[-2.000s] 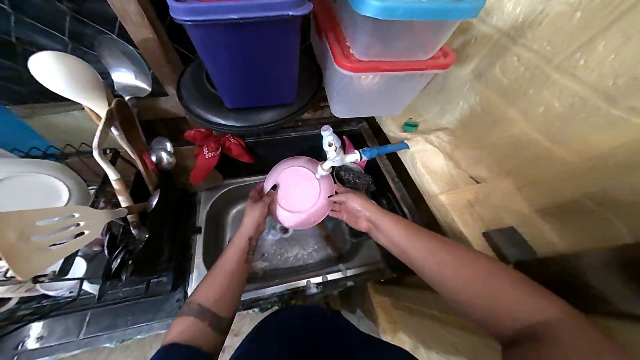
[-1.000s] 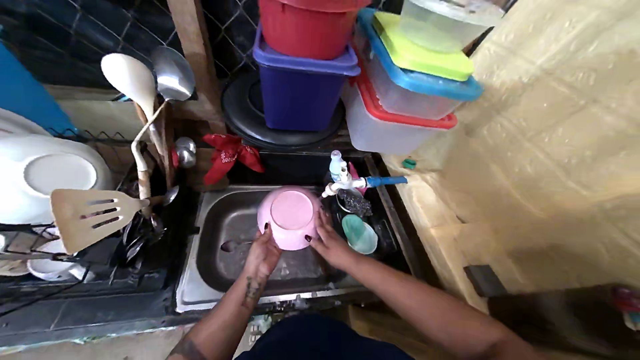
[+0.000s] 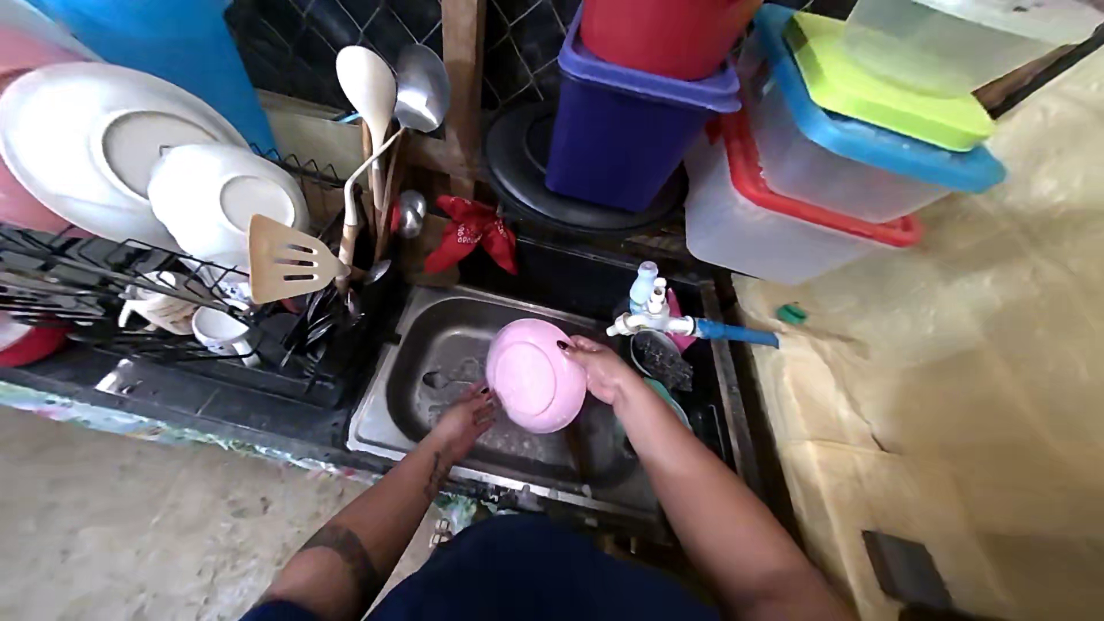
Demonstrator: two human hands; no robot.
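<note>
A pink bowl, its underside with the round foot ring facing me, is over the stainless steel sink. My right hand grips its right rim, thumb on the outer surface. At the bowl's lower left is my left hand, fingers apart; whether it touches the bowl is unclear. In the basin lies a spoon. A white faucet on a blue pipe stands right of the bowl. Behind my right forearm are a dark scouring pad in a container and a partly hidden green dish.
At left a black wire dish rack holds white bowls and cups. Ladles and a slotted spatula stand beside it. Behind the sink are a red bandana cloth, a purple bin and stacked plastic containers.
My left hand has come away from its earlier place on the bowl to the lower left. My right hand still holds the bowl. The view has swung toward the dish rack.
</note>
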